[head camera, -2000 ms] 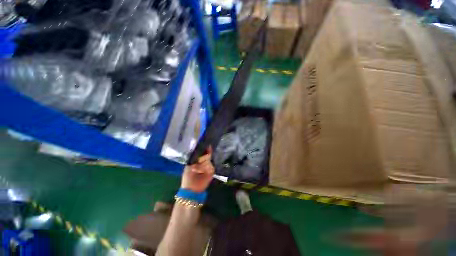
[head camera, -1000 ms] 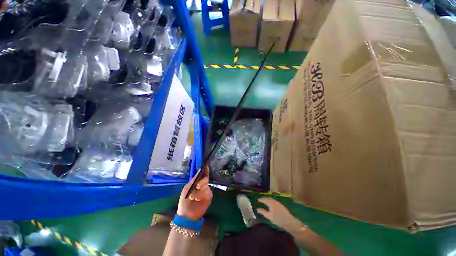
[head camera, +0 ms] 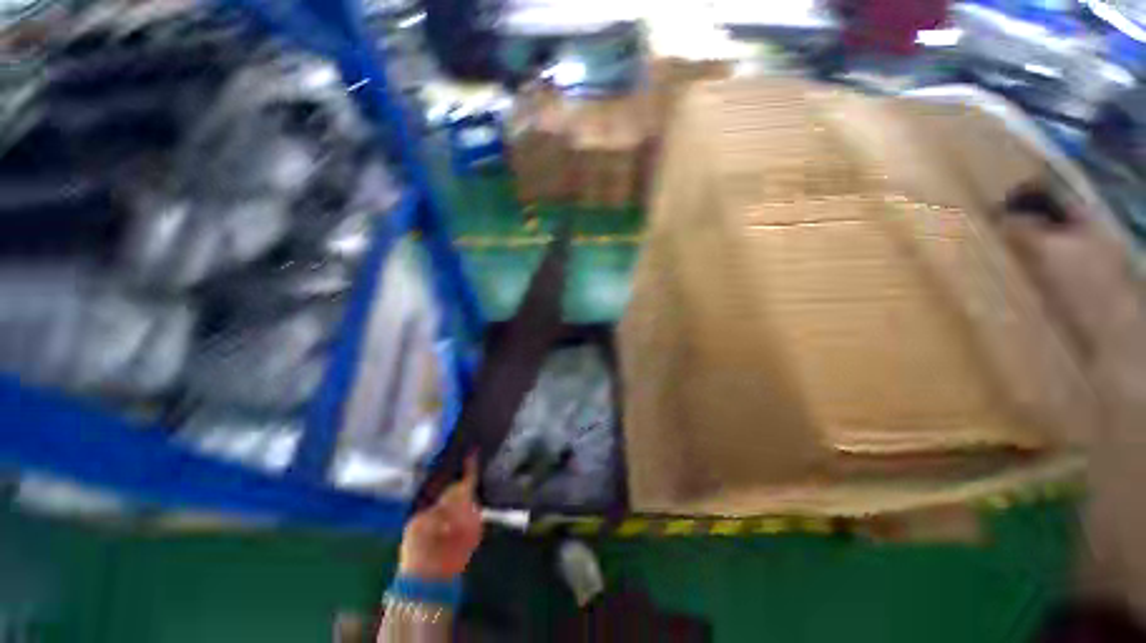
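Observation:
My left hand (head camera: 440, 534), with a blue wristband, is closed on the lower end of a thin flat black sheet or tray lid (head camera: 522, 339). The sheet slants up and away over a black crate (head camera: 616, 440) on the floor, which holds shiny clear plastic bags (head camera: 559, 408). My right hand (head camera: 1053, 232) is blurred at the far right, stretched over the large brown carton (head camera: 867, 314). A small dark thing (head camera: 1037, 204) shows at its fingertips; blur hides whether it is gripped.
A blue rack (head camera: 333, 364) with plastic-wrapped parts stands on the left. Brown cartons (head camera: 584, 157) stand behind on the green floor. Yellow-black tape (head camera: 716, 525) runs along the near side of the crate and large carton. My shoe (head camera: 581, 572) is below the crate.
My right hand has moved from low beside my shoe to the upper right over the carton. My left hand still holds the black sheet, now showing more of its flat face. The view has shifted right.

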